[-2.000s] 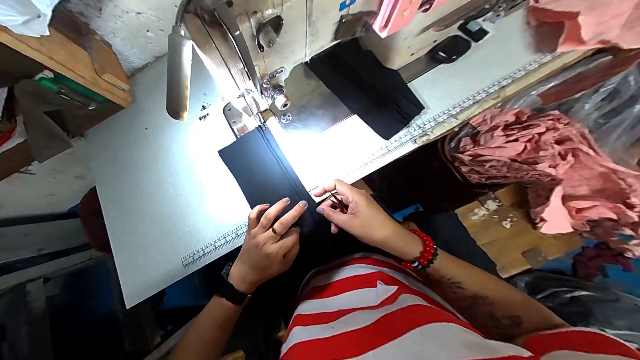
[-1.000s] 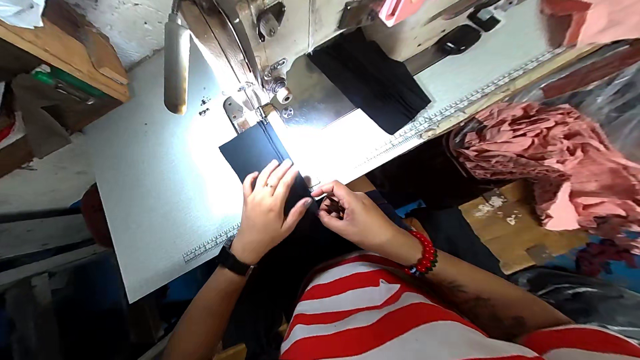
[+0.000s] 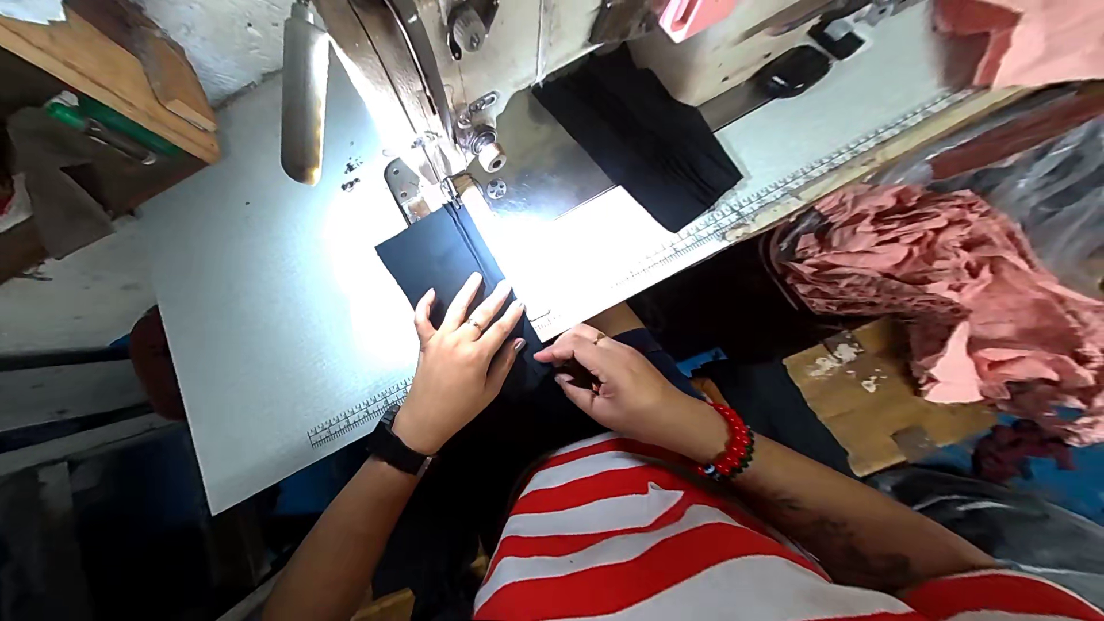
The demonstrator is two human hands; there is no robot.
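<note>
Dark fabric (image 3: 431, 259) lies under the presser foot (image 3: 457, 190) of a sewing machine and runs back over the table's front edge. My left hand (image 3: 466, 354) rests flat on it, fingers spread and pointing at the foot. At the fabric's right edge, my right hand (image 3: 612, 379) has its thumb and fingers curled close together; whether cloth or a small tool is between them cannot be made out. A second black fabric piece (image 3: 642, 138) lies on the machine bed, right of the foot.
The white table (image 3: 250, 345) has ruler markings (image 3: 690, 237) along its front edge. A wooden shelf (image 3: 103, 69) stands at the left. Crumpled pink fabric (image 3: 949, 285) is heaped at the right, beside a wooden board (image 3: 880, 405). A metal cylinder-shaped part (image 3: 304, 103) hangs over the table.
My left hand moved forward on the fabric and its fingers spread between the first and second frames. It has since shifted slightly back. The right hand stays near the fabric's right edge.
</note>
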